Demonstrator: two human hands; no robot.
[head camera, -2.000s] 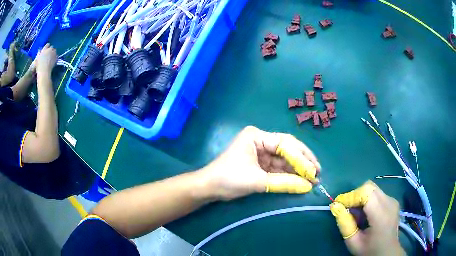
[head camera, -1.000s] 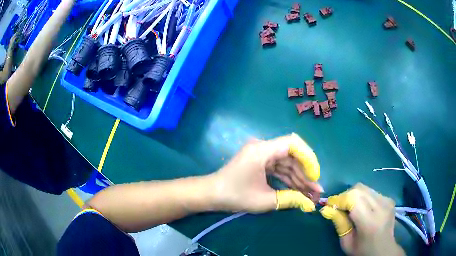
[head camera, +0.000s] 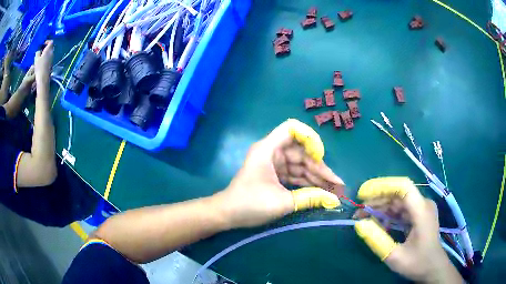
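Note:
My left hand (head camera: 277, 177), with yellow finger cots on thumb and index finger, holds a small brown-red connector housing (head camera: 335, 189) between its fingertips. A thin red wire (head camera: 350, 202) runs from the housing towards my right hand (head camera: 399, 224). My right hand, also in yellow cots, has thumb and index finger spread, with the cable end lying against its other fingers. Whether it grips the cable is unclear. The branched white cable harness (head camera: 455, 213) lies at the right, its crimped wire ends fanning up. A long white cable (head camera: 277, 228) curves below my hands.
Loose brown-red housings (head camera: 347, 119) lie in groups on the green bench, with a single one (head camera: 399, 95) apart. A blue bin (head camera: 161, 138) at upper left holds harnesses with black ribbed ends (head camera: 142, 71). Another worker's arm (head camera: 41, 122) shows at the far left.
My right thumb and index finger have spread apart, showing the red wire between my hands. A housing now shows at my left fingertips. The other worker's arm has moved back down.

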